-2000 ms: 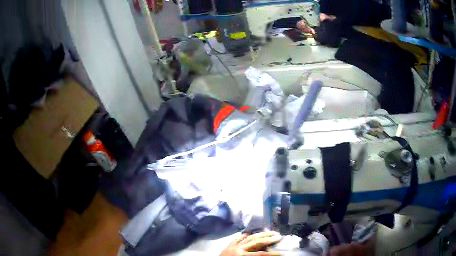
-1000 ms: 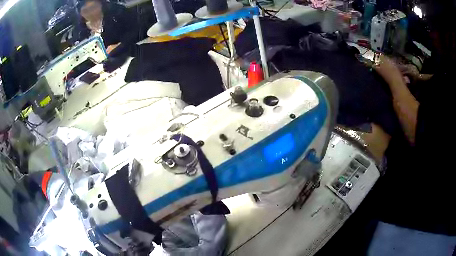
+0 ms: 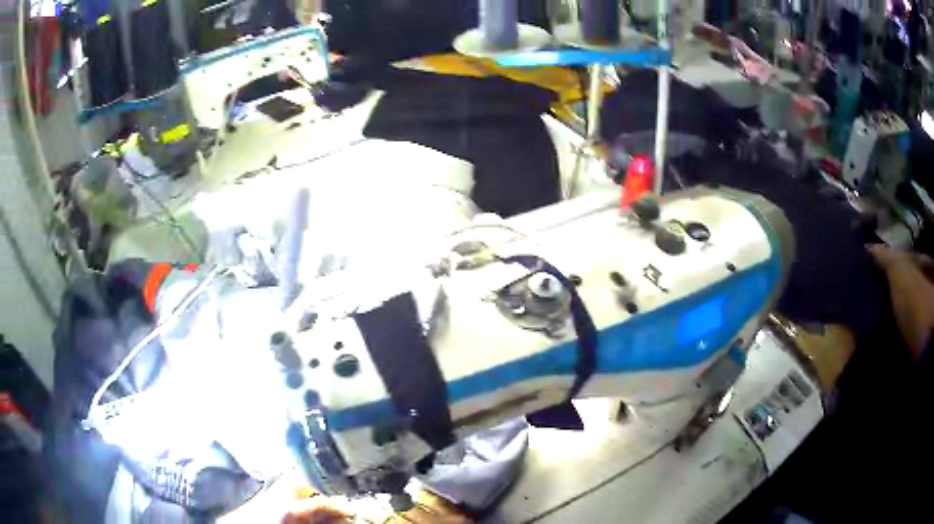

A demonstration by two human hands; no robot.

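Note:
The white sewing machine head [image 3: 492,384] with a blue stripe crosses the view, with dark cloth bands [image 3: 405,358] round it. Grey cloth [image 3: 481,461] lies on the machine bed below the head. More grey garment cloth [image 3: 169,476] lies at the left, partly lost in the lamp glare, with an orange strip [image 3: 156,285] behind it. My left hand [image 3: 315,508] is a blurred bit at the bottom edge, near the needle end. My right hand [image 3: 438,508] is partly seen beside the grey cloth. Both are cut off, and their fingertips and any grip are hidden.
The lamp's white cord [image 3: 138,353] arcs at the left. The control box [image 3: 780,409] is at the right end of the table. Thread cones on a blue rack [image 3: 574,58] stand behind the head. Another person's arm [image 3: 906,287] shows at the right edge.
The view has swung right, then partly back left. The machine head now sits farther right than a second ago. Skin-coloured parts of my hands show again at the bottom edge.

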